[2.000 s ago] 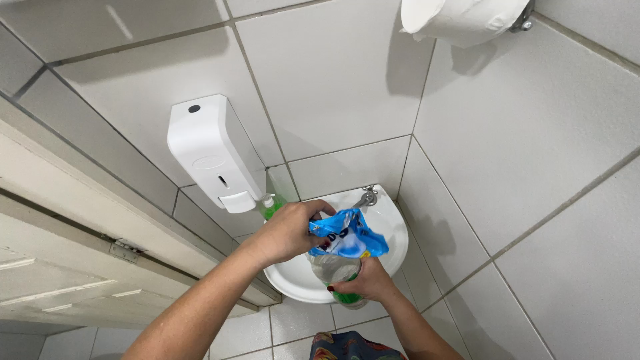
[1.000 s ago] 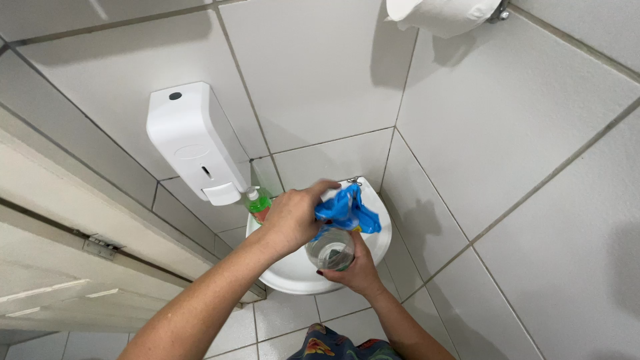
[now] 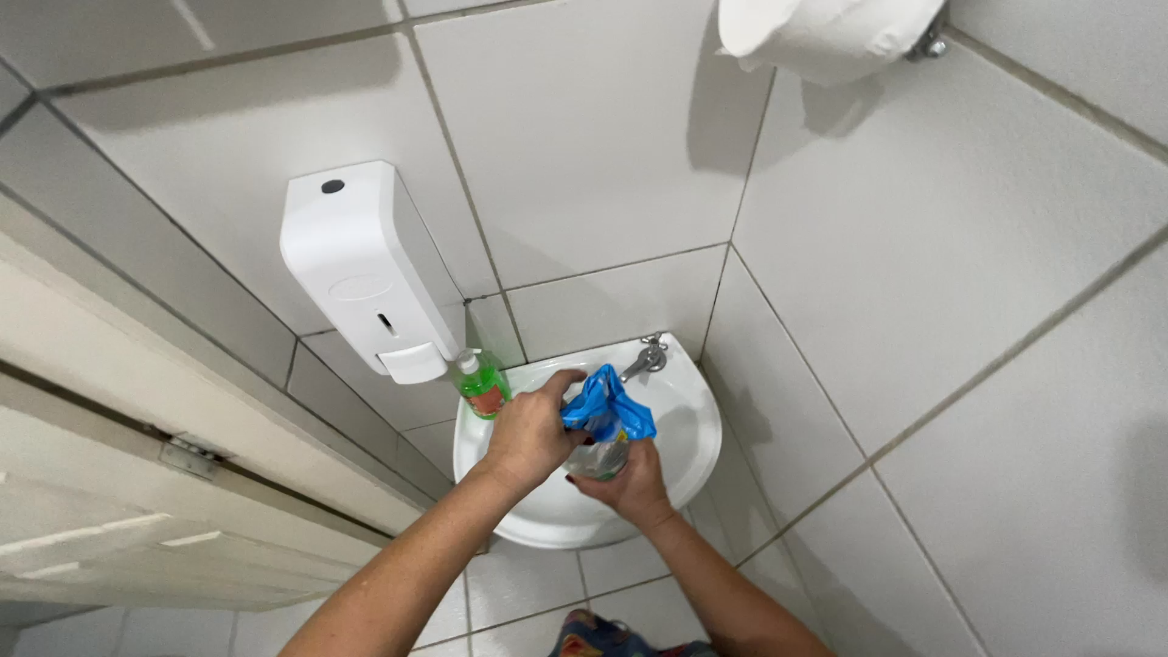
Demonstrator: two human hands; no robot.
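Over the white washbasin, my left hand grips a crumpled blue plastic packet by its left side. Just below and partly behind it, my right hand is wrapped around a clear container. The packet's lower part meets the container's top; whether it goes inside is hard to tell. A metal tap is at the basin's back right. On the basin's back left corner stands a pump bottle of green liquid, close to my left hand.
A white wall dispenser hangs above the green bottle. A toilet paper roll is mounted at the upper right. At the left is a cream panelled door with a metal hinge. Tiled walls meet behind the basin.
The clear container was tilted with its round end toward the view one second ago; now the packet covers more of it. The tap, hidden then behind hand and packet, shows again.
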